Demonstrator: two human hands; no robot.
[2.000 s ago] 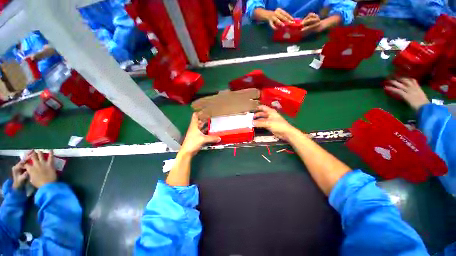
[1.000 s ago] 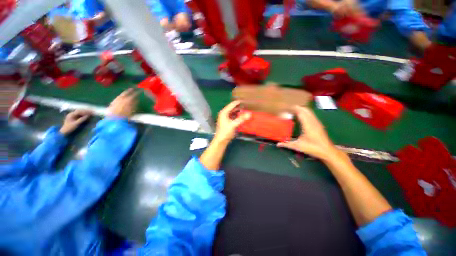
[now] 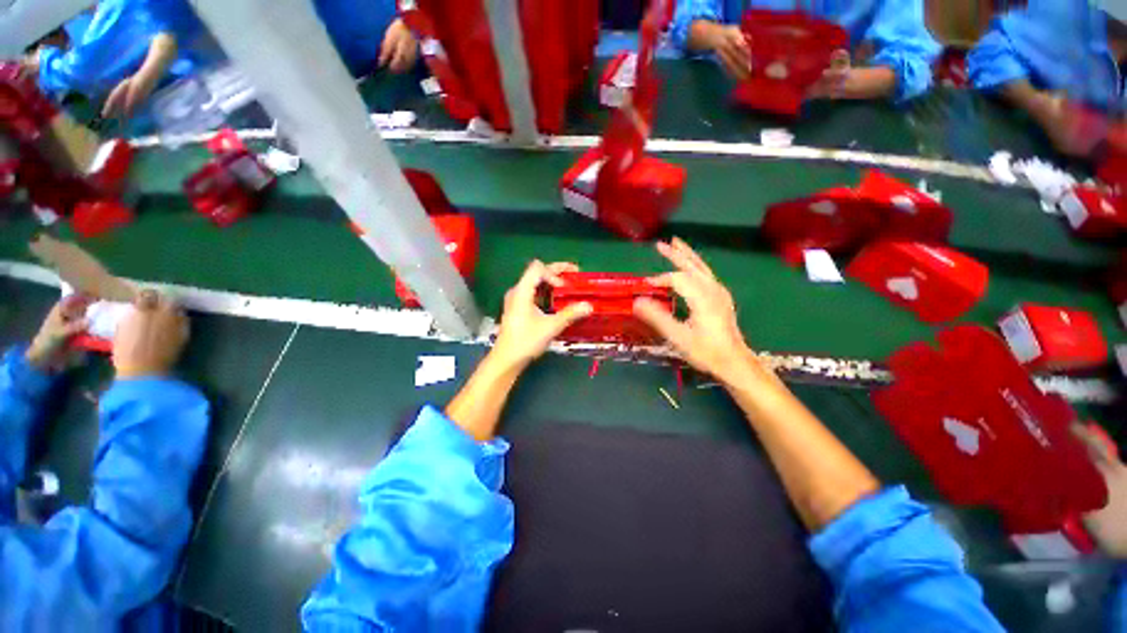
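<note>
A small red carton [image 3: 612, 324] is held in both hands at the near belt edge rail, beyond the black mat. Its lid is folded over, red side out, and no brown inner face shows. Whether the flap is fully tucked cannot be told. My left hand [image 3: 534, 315] grips its left end, thumb on the near face. My right hand [image 3: 702, 312] grips its right end, thumb on the near face and fingers raised behind. The inside of the carton is hidden.
The black work mat [image 3: 655, 532] lies before me. A flat red blank [image 3: 976, 427] lies right, with another person's hand beside it. Red cartons [image 3: 917, 278] sit on the green belt [image 3: 729, 266]. A slanting white post [image 3: 334, 148] stands left. Another worker's hands [image 3: 148, 331] are at left.
The carton's brown lid, standing up earlier, is now folded down with red outside. Both hands still hold the ends. The camera view swung left and back; the left worker's hands now hold an open box.
</note>
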